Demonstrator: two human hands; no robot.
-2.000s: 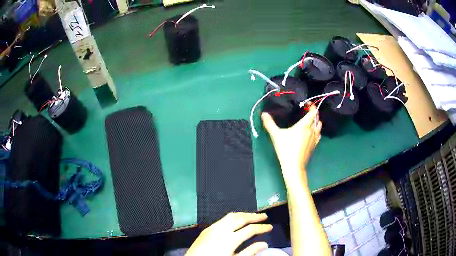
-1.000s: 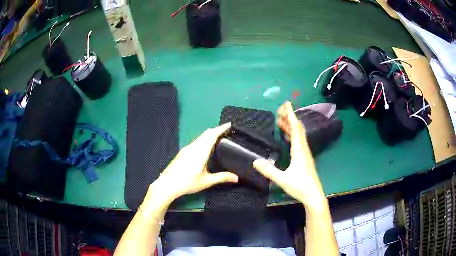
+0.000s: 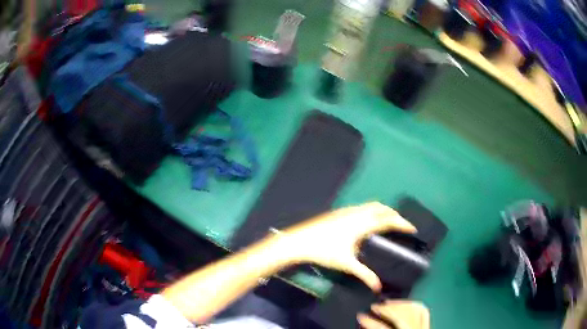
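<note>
The picture is blurred. A shiny black cylinder [image 3: 394, 258] lies on its side over a black textured wrap sheet [image 3: 425, 222], whose far end shows past it. My left hand [image 3: 341, 239] curves its fingers and thumb around the cylinder's left side. My right hand [image 3: 400, 316] is at the cylinder's near end, mostly cut off by the bottom edge; its grip cannot be made out. The cylinder's wires are not visible. A longer black strip, the stack of wrap sheets [image 3: 310, 168], lies to the left.
A large black roll [image 3: 164, 96] and blue tie [image 3: 215, 157] lie at the left. Wired cylinders stand by the post [image 3: 347, 38], at the back [image 3: 407, 80] and clustered at the right [image 3: 537, 257]. Red pieces [image 3: 125, 260] show in the lower-left crate.
The view has swung left and tilted, so the roll and tie appear larger and the cylinder cluster sits lower right. My right hand is now mostly out of frame. The cylinder remains over the sheet.
</note>
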